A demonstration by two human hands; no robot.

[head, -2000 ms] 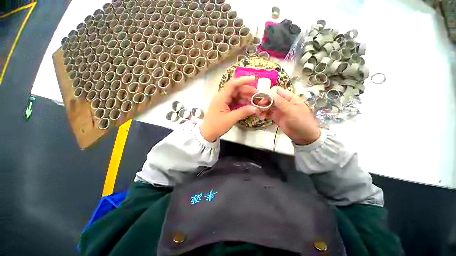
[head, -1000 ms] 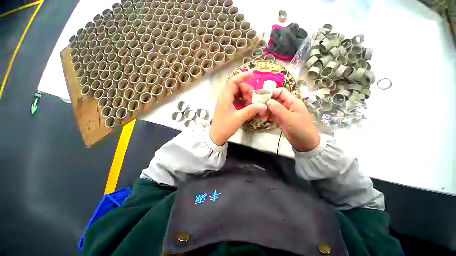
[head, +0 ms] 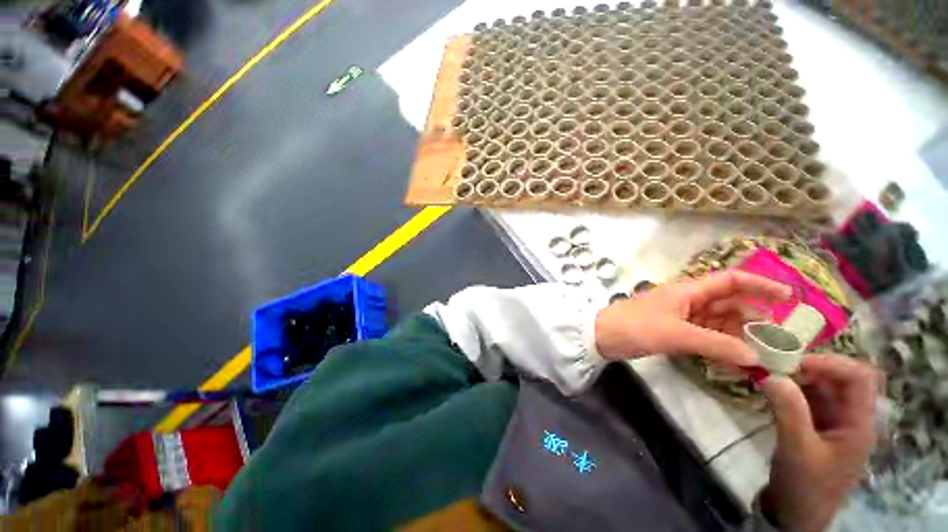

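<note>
A grey metal ring [head: 774, 346] is held between my two hands, its open end facing up. My left hand [head: 694, 320] grips its left side with thumb and fingers. My right hand [head: 826, 421] holds it from the lower right; some fingers are hidden. Behind the ring lies a pink packet [head: 774, 272] with a white pad [head: 806, 324] on it, on a patterned round cushion [head: 717, 255]. To the left, a tan board [head: 437, 166] carries rows of upright rings.
Several set-aside rings [head: 572, 244] stand between board and cushion. A jumbled ring pile [head: 923, 364] is at the right edge. A dark cloth [head: 884, 249] lies behind the cushion. A blue bin [head: 371, 307] of dark items and a red box [head: 203, 457] are at lower left.
The view has swung left, so table, board and hands appear further right and the floor, blue bin and red box show more. Both hands still hold the ring, now with its opening visible.
</note>
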